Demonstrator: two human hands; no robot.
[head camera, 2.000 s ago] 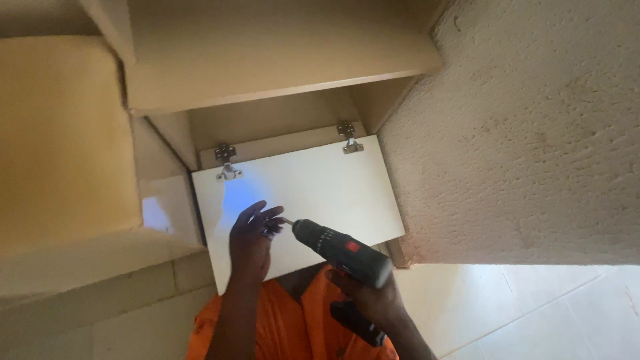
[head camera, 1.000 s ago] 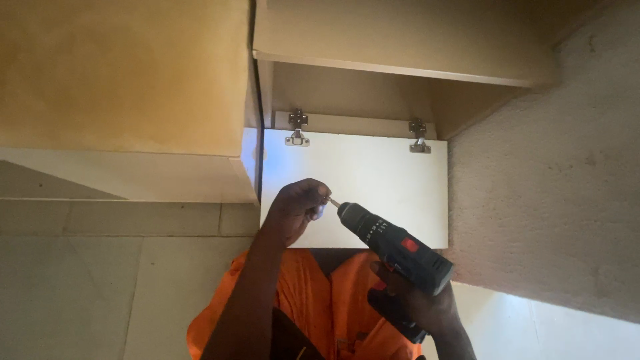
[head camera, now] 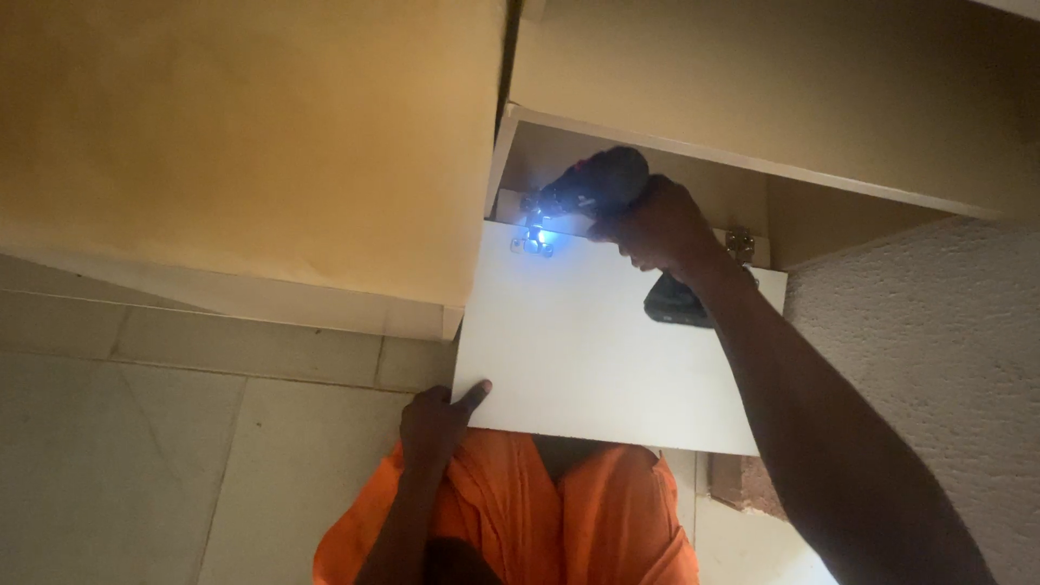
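My right hand (head camera: 662,227) grips a black cordless drill (head camera: 605,180), its front end at the left metal cabinet hinge (head camera: 533,242) and its lamp lighting that spot. The bit's tip is lost in the glare. A white cabinet door panel (head camera: 601,349) lies folded down from the cabinet opening over my knees. Near the panel's right end, a second metal hinge (head camera: 740,244) is partly hidden by my forearm. My left hand (head camera: 439,422) holds the panel's lower left corner, thumb on top.
A yellowish cabinet panel (head camera: 244,146) stands close on the left, and a cabinet shelf (head camera: 731,106) overhangs the opening. At the right rises a rough plastered wall (head camera: 918,341). Below are floor tiles (head camera: 301,471) and a brown block (head camera: 743,479) near the panel's lower right.
My right hand has carried the drill from above the panel's lower part up to the left hinge. My left hand has left the drill's bit and taken hold of the panel's corner.
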